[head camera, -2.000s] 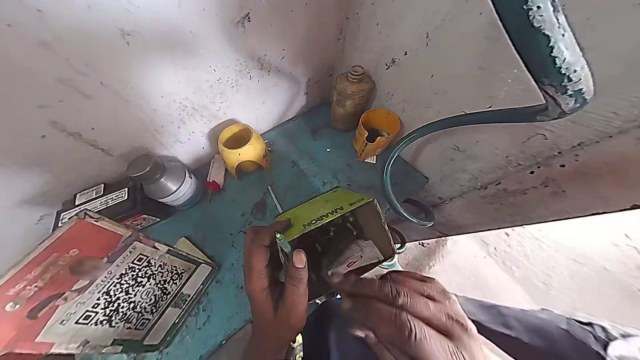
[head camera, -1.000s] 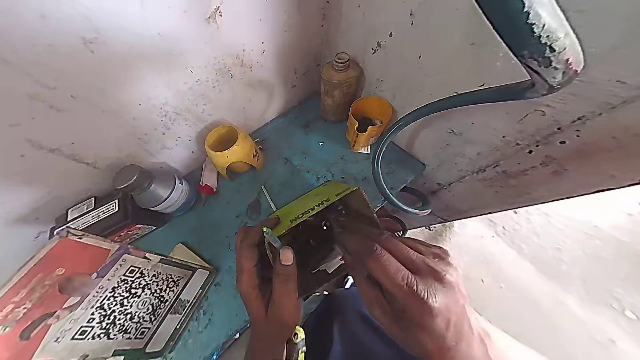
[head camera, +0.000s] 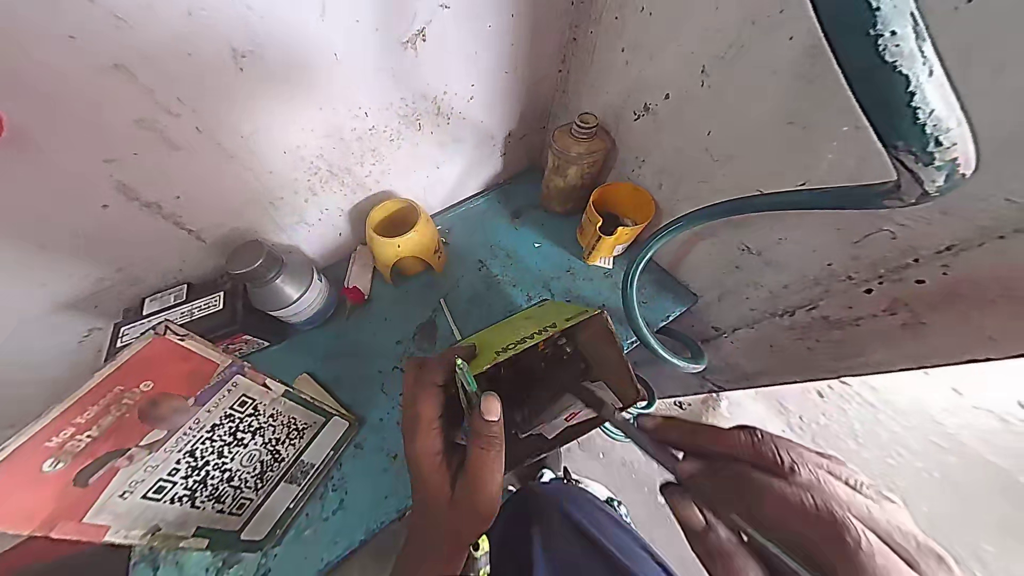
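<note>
A green-topped Amaron box (head camera: 538, 340), tilted with its open side toward me, is held above the blue tabletop. My left hand (head camera: 456, 448) grips its left side, and a green pen (head camera: 465, 382) shows by the thumb. Inside the box are small dark items and a white paper or packet (head camera: 566, 416); most of its inside is in shadow. My right hand (head camera: 784, 488), right of the box, holds a thin dark flat tool (head camera: 640, 440) between thumb and fingers, its far end reaching into the box opening. A thin rod also shows under that hand; what it belongs to is unclear.
On the blue tabletop (head camera: 496, 280) stand a yellow plastic holder (head camera: 404, 240), a cut orange container (head camera: 614, 222), a dirty bottle (head camera: 578, 164) and a grey-capped bottle (head camera: 280, 284). A printed code board (head camera: 232, 456) lies at left. A curved green metal tube (head camera: 720, 210) runs along the right.
My right hand has drawn back from the box opening to the right, and the dark tool in its fingers now shows. My left hand still holds the box.
</note>
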